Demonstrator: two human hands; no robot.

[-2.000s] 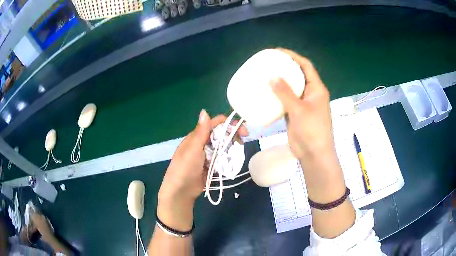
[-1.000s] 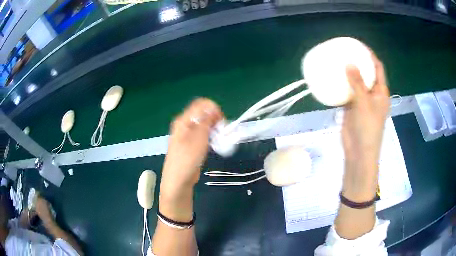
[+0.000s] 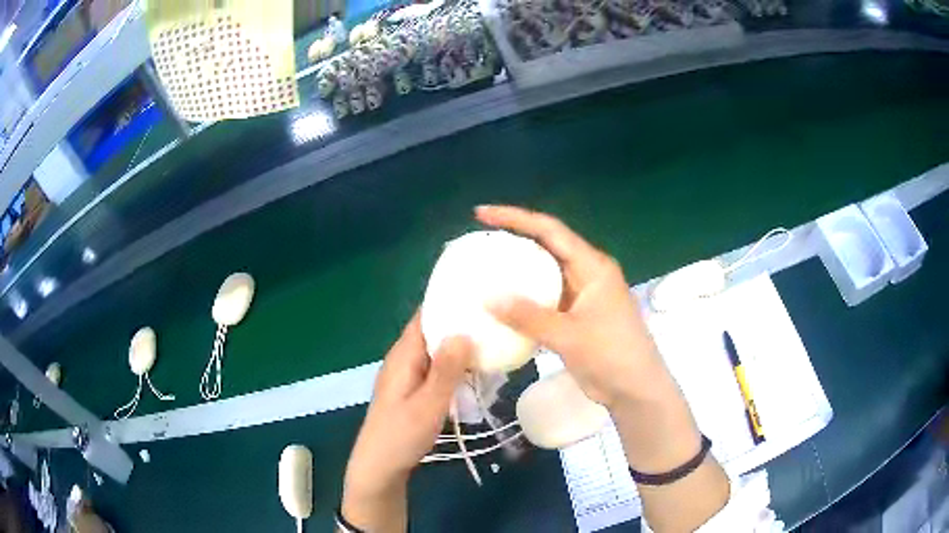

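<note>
A cream-white rounded device (image 3: 489,281) is held up over the belt edge, its flat face towards me. My left hand (image 3: 416,390) grips its lower left side, thumb on the face. My right hand (image 3: 583,318) holds its right side, thumb on the face and index finger raised off the top. A white crumpled wad (image 3: 473,401) and the device's cord show below it, partly hidden by my left hand. A second cream device (image 3: 560,410) lies on the bench at the sheet's left edge, its cord pointing left.
The record sheet (image 3: 697,390) bears a yellow-black pen (image 3: 745,387) and, at its top, another device (image 3: 689,283). White inner trays (image 3: 855,250) stand at right. Devices lie on the belt at left (image 3: 233,299) and on the near bench (image 3: 296,481). A perforated yellow sheet (image 3: 224,62) hangs upper left.
The held device has come back left and down from the upper right. My left hand has moved from the stretched cord and wad onto the device. The view has shifted, showing more of the far shelf.
</note>
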